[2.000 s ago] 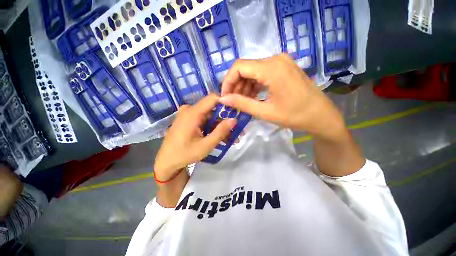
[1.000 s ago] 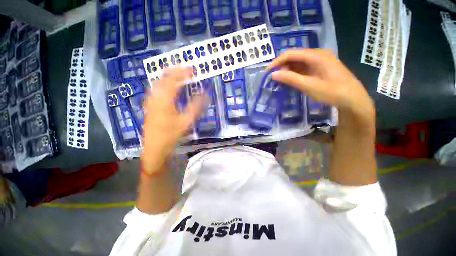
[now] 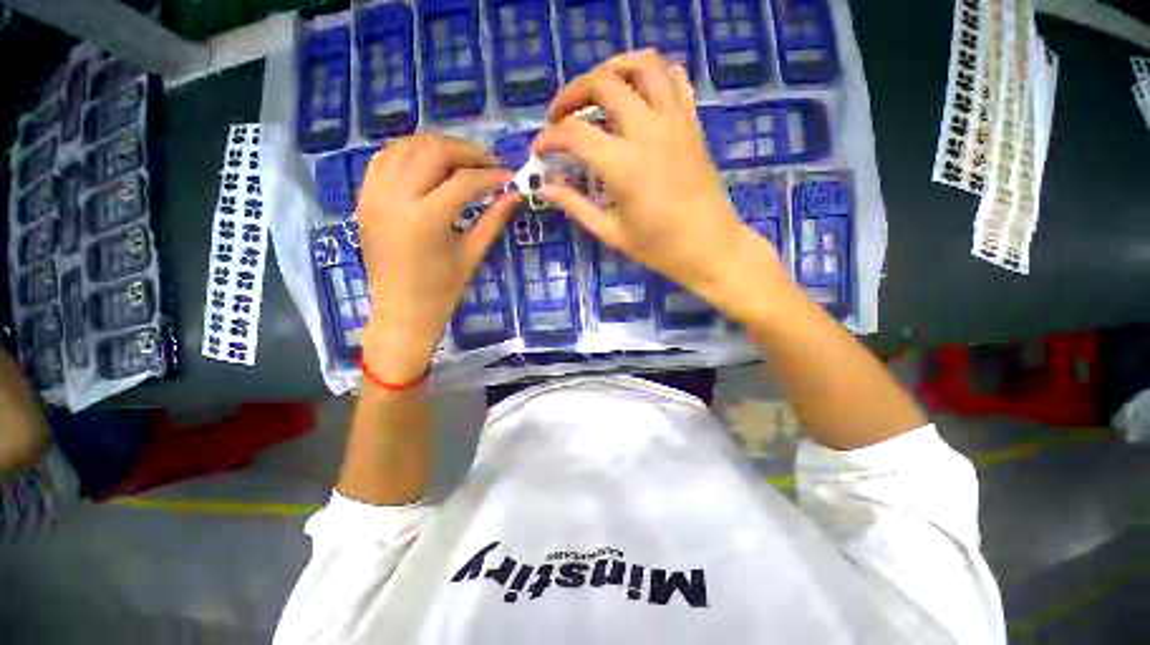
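Observation:
My left hand (image 3: 423,239) and my right hand (image 3: 650,164) meet above the tray of blue phone cases. Both hold the white sticker sheet (image 3: 535,178) between fingertips and thumbs; most of the sheet is hidden by the hands. A camera ring piece shows at my right thumb tip. Below the hands, a blue phone case (image 3: 547,296) with a pale camera ring lies in the whitish blister tray (image 3: 293,202). Other blue cases lie in rows behind and beside it, one of them sideways at the right (image 3: 764,134).
A single sticker sheet (image 3: 235,246) lies left of the tray. Overlapping sheets (image 3: 996,114) lie at the right. A tray of dark cases (image 3: 95,239) is at far left. A red stool (image 3: 1028,378) stands beyond the bench edge at right. Part of a person shows at lower left.
The blue case formerly in my right hand is out of it. Both hands have come together and now hold the sheet, which lay flat across the cases.

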